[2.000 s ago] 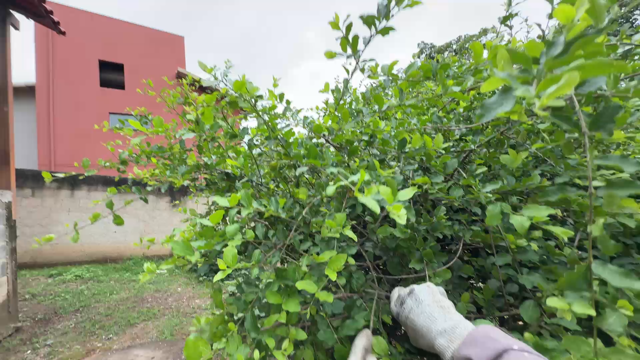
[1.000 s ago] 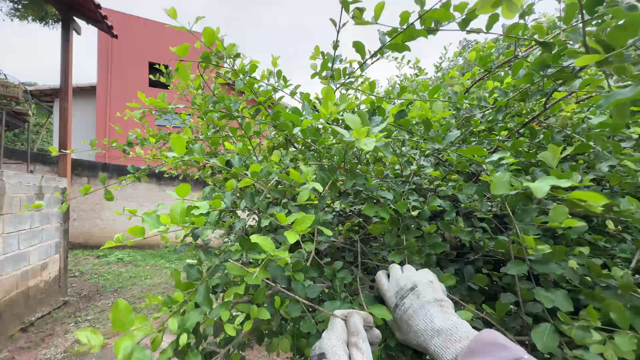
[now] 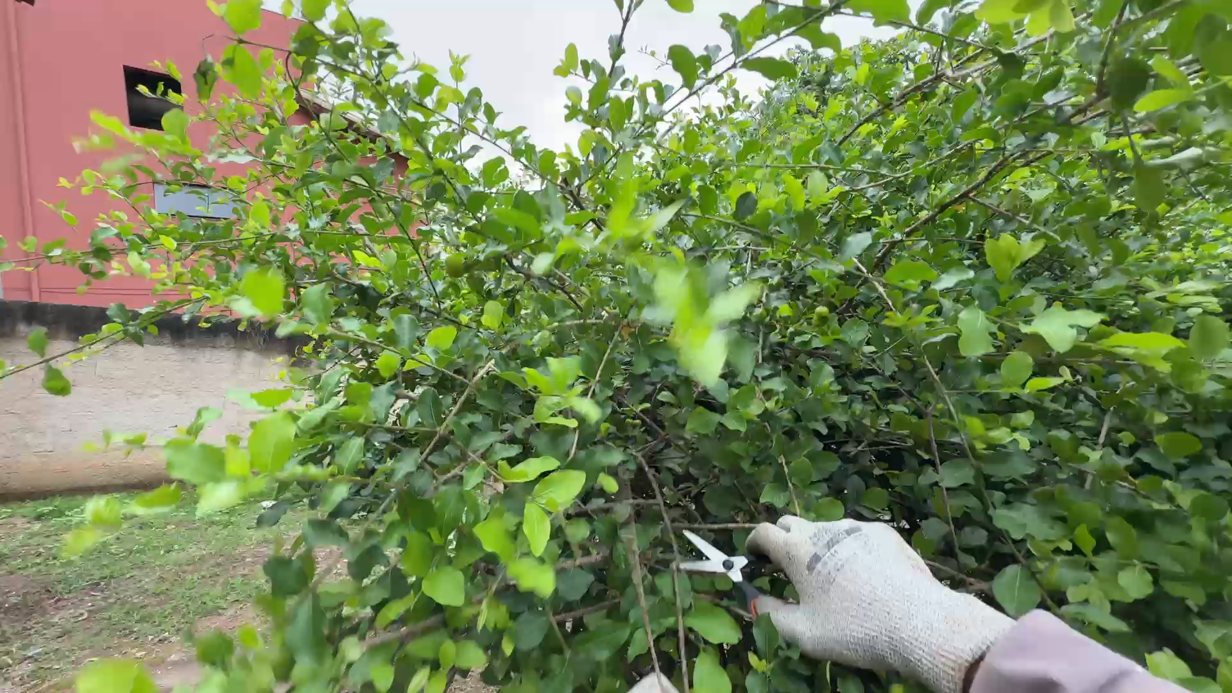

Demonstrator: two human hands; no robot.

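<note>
My right hand (image 3: 857,592), in a pale knitted work glove, is shut on a pair of small pruning snips (image 3: 722,563) low in the view. Their blades stand apart and point left, close to thin brown stems of a leafy green shrub (image 3: 597,385). Part of the handle shows dark and orange below the thumb; the rest is hidden by the glove. Of my left hand (image 3: 654,684), only a pale gloved tip shows at the bottom edge, beside the thin stems. Whether it holds anything cannot be seen.
Branches spread across most of the view, some blurred close to the camera. A red building (image 3: 87,125) rises behind at the upper left, above a low masonry wall (image 3: 125,404) with a dark top. Grass and bare soil (image 3: 125,577) lie at the lower left.
The snips' blades have come into sight at my right hand. My left hand, seen beside the right one a second ago, is now mostly below the frame.
</note>
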